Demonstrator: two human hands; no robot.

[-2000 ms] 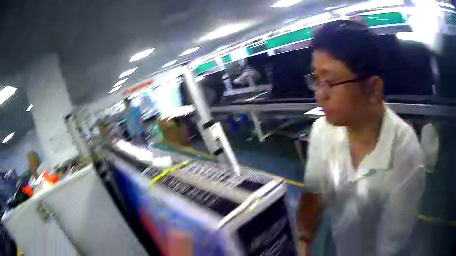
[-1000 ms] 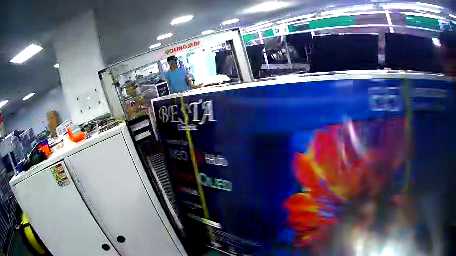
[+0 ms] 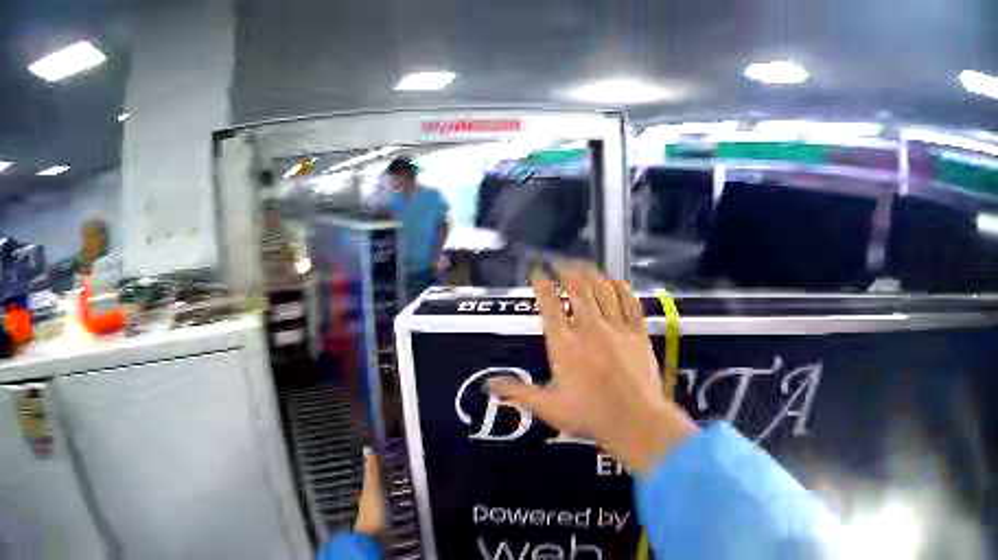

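A large dark TV carton (image 3: 525,459) with "BETA"-like white lettering, partly covered, and "powered by web" stands upright in front of me. A yellow strapping band (image 3: 672,339) runs over its top and down its face. My right hand (image 3: 602,366) is spread open over the upper left of the face, fingertips at the top edge; it does not grip. My left hand (image 3: 372,498) is small, blurred and seen edge-on at the bottom, left of the carton's left edge; whether it touches anything is unclear.
A white-grey strapping machine arch (image 3: 624,208) stands behind. Another carton (image 3: 383,295) stands on the roller conveyor (image 3: 323,438) near a person in blue (image 3: 421,219). A white cabinet (image 3: 164,427) with orange items (image 3: 101,315) is left; large black screens (image 3: 793,230) are behind right.
The view has turned and moved closer to the carton's lettered end; the flower picture is out of view. Both my hands now show. Another carton has come into view at the arch.
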